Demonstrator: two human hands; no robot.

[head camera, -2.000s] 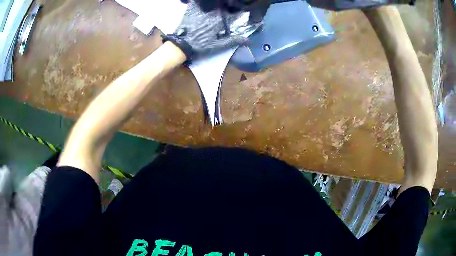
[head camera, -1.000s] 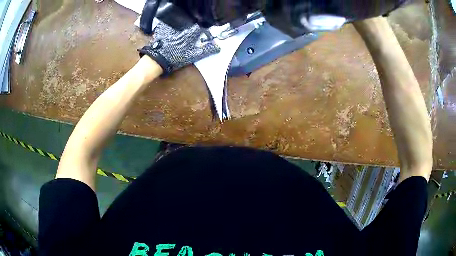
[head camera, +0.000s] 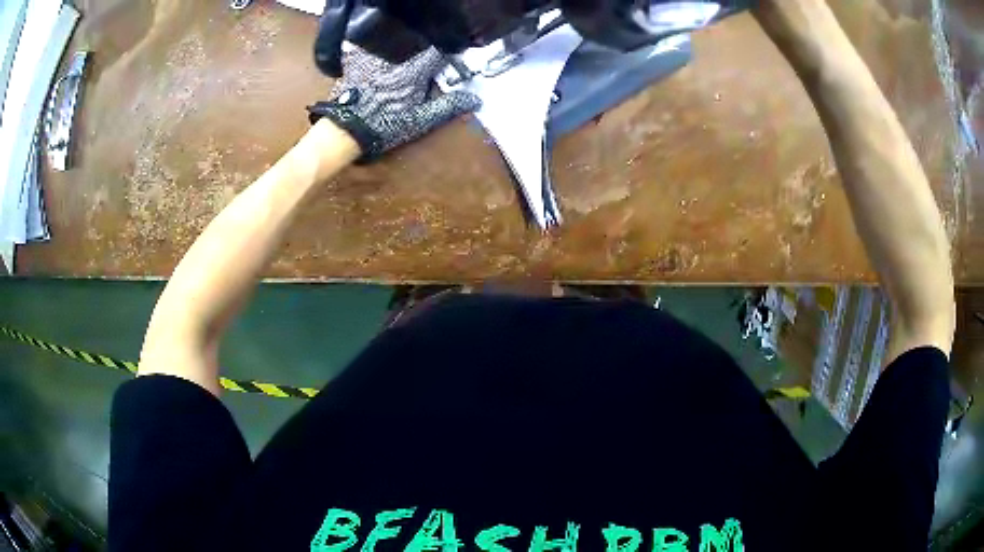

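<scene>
The dark straight-knife cutter (head camera: 518, 16) fills the top middle, cut off by the frame. Its grey-blue base plate (head camera: 620, 86) lies on the table below it. A cut stack (head camera: 523, 119), white on top with a narrow point towards me, lies left of the plate and partly over it. My left hand (head camera: 405, 102), in a grey mesh glove with a dark wrist strap, is at the stack's left edge; its upper fingers are hidden by the cutter. My right forearm reaches up past the top edge; my right hand is out of the picture.
The brown table (head camera: 270, 232) has its near edge just in front of me. A silver oblong (head camera: 67, 113) lies at left beside white-topped layers (head camera: 22, 140). White paper shows at the top left. Pale strips (head camera: 847, 350) and scraps lie below the table edge at right.
The view has shifted, and the table edge now runs level. The cutter covers more of the base plate than two seconds ago. The stack's point sits further right in the picture.
</scene>
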